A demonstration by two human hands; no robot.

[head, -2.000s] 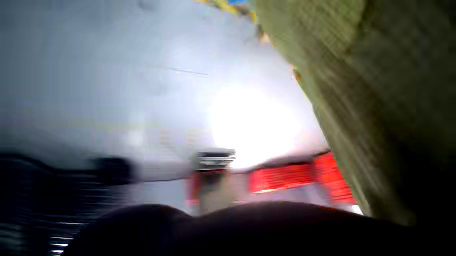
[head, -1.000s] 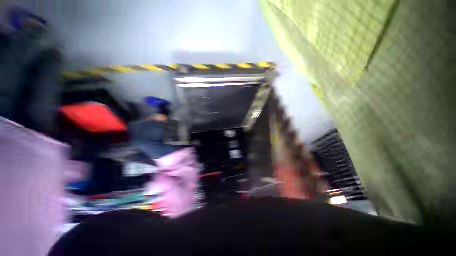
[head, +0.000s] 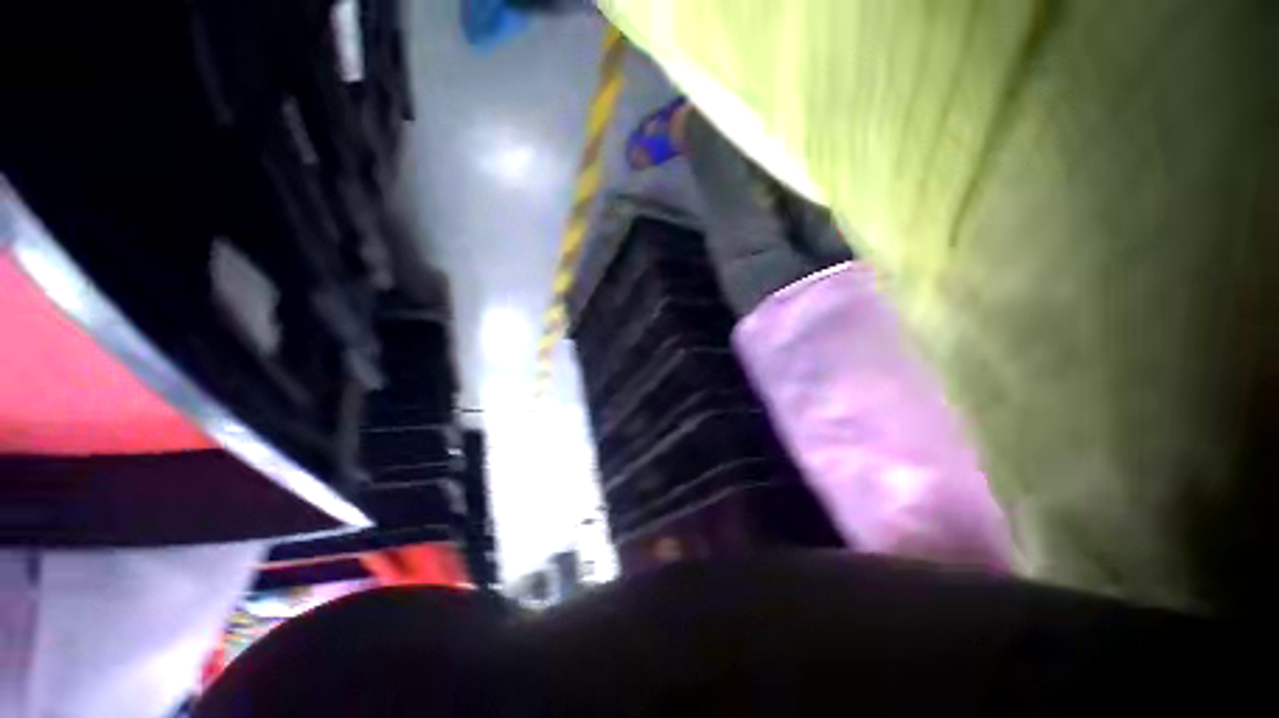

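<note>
Neither of my hands is in view. Nearest on the left, a red sheet (head: 84, 372) with a pale metallic curved edge (head: 183, 393) shows beside dark stacked totes (head: 302, 211), some with white labels. Another stack of black totes (head: 673, 379) stands right of the middle. My yellow-green smock (head: 968, 253) fills the right side. The picture is blurred, and a dark shape covers the bottom edge.
A shiny grey floor aisle (head: 491, 211) runs between the tote stacks, with yellow-black striped tape (head: 579, 211). A person in a pink smock (head: 877, 414), with grey trousers and a blue shoe, is beside the right stack. Something blue (head: 491, 20) lies at the top.
The view has swung from open floor, past a metal frame and people in pink, to an aisle between tote stacks. The red sheet now shows close on the left.
</note>
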